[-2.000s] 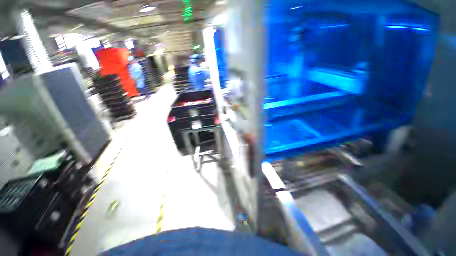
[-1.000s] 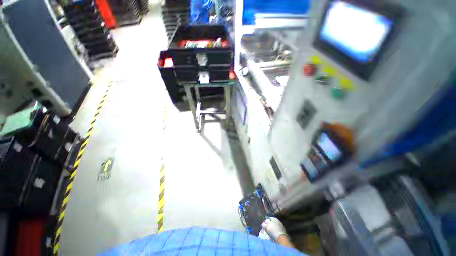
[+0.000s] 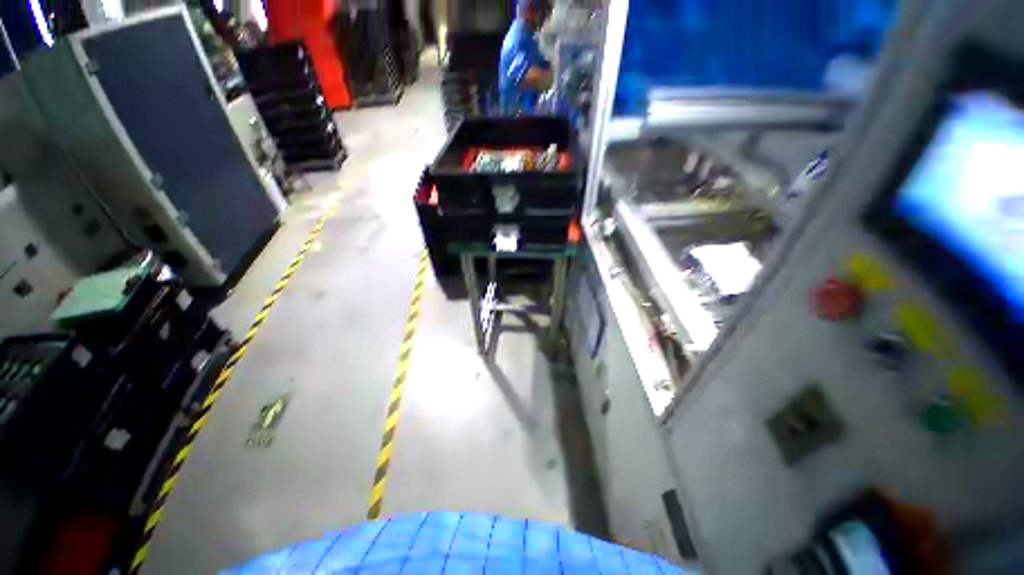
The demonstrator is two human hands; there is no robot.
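Neither of my hands is in the picture. My blue checked garment shows at the bottom edge. Ahead, black totes (image 3: 508, 193) are stacked on a metal stand (image 3: 483, 309) beside the machine. The top tote has a red liner, with small green and pale items in it, too small to tell apart. On the right is the gantry machine (image 3: 719, 107) with blue-tinted windows and silver rails. Its control panel (image 3: 719, 449) carries red and green buttons and a bright, blurred screen (image 3: 975, 191).
Black totes (image 3: 124, 388) stand stacked at the left, one with a pale green sheet on top. A grey cabinet (image 3: 180, 146) is behind them. Yellow-black lines (image 3: 399, 393) run along the floor. A person in blue (image 3: 519, 58) stands beyond the stacked totes.
The view has swung from the blue window down to the panel, then closer to the machine side. A gloved hand seen low at the right one second ago is out of view.
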